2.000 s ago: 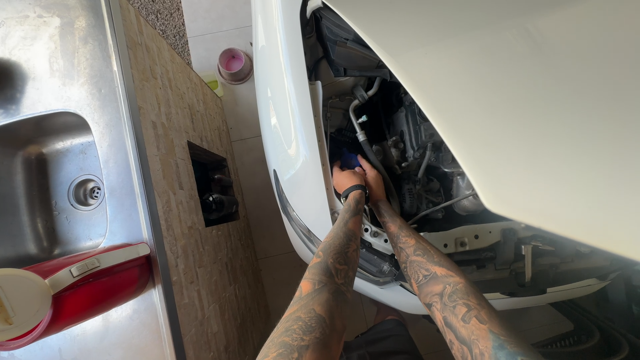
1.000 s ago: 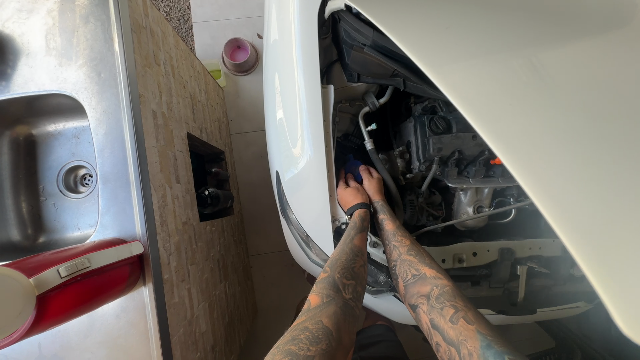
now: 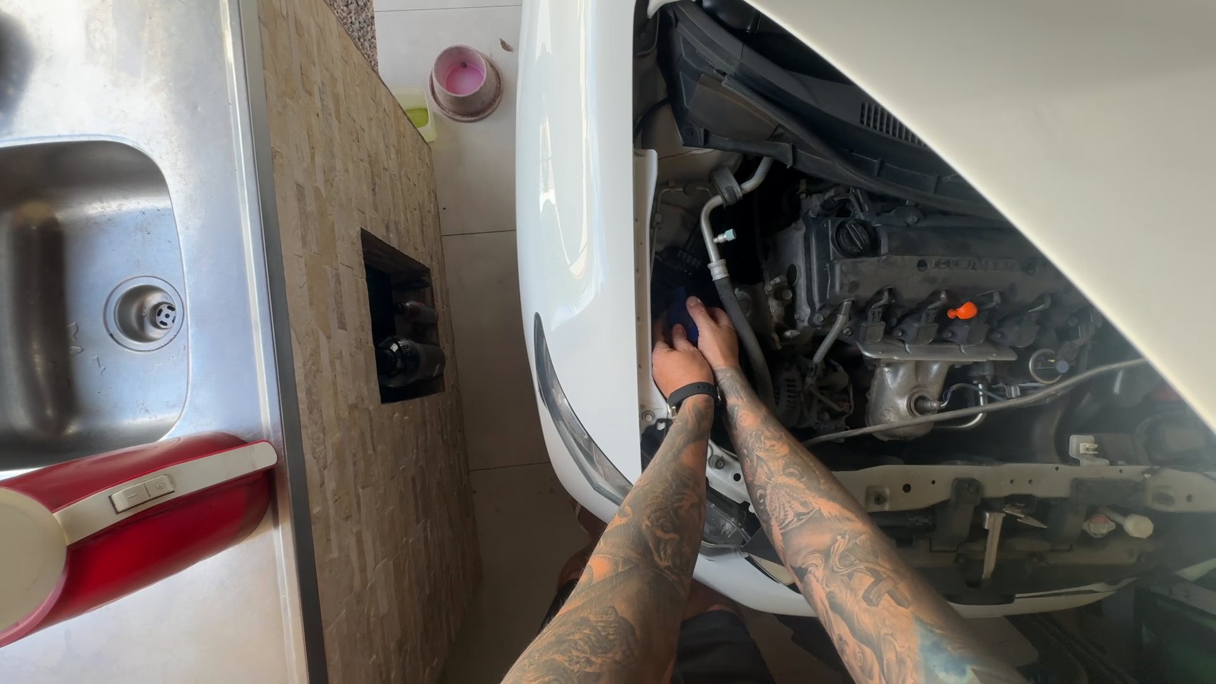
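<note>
Both my hands reach into the engine bay of a white car, close to the inner side of the fender [image 3: 579, 237]. My left hand [image 3: 679, 363], with a dark band at the wrist, and my right hand [image 3: 714, 332] lie side by side around a dark blue object [image 3: 682, 318]. What that object is cannot be told, as fingers and shadow hide much of it. Just right of my hands runs a black hose [image 3: 743, 342] joined to a metal pipe [image 3: 711, 233]. Farther right sits the engine [image 3: 931, 275] with an orange dipstick handle [image 3: 962, 311].
The raised white hood [image 3: 1064, 123] covers the upper right. A radiator support [image 3: 1007, 483] crosses the front of the bay. On the left, a steel sink counter [image 3: 214, 237] holds a red container with a pale handle [image 3: 161, 551]. A pink-stained bucket [image 3: 465, 81] stands on the tiles.
The view has shifted, showing more of the engine than two seconds ago. My hands stay together at the blue object beside the hose.
</note>
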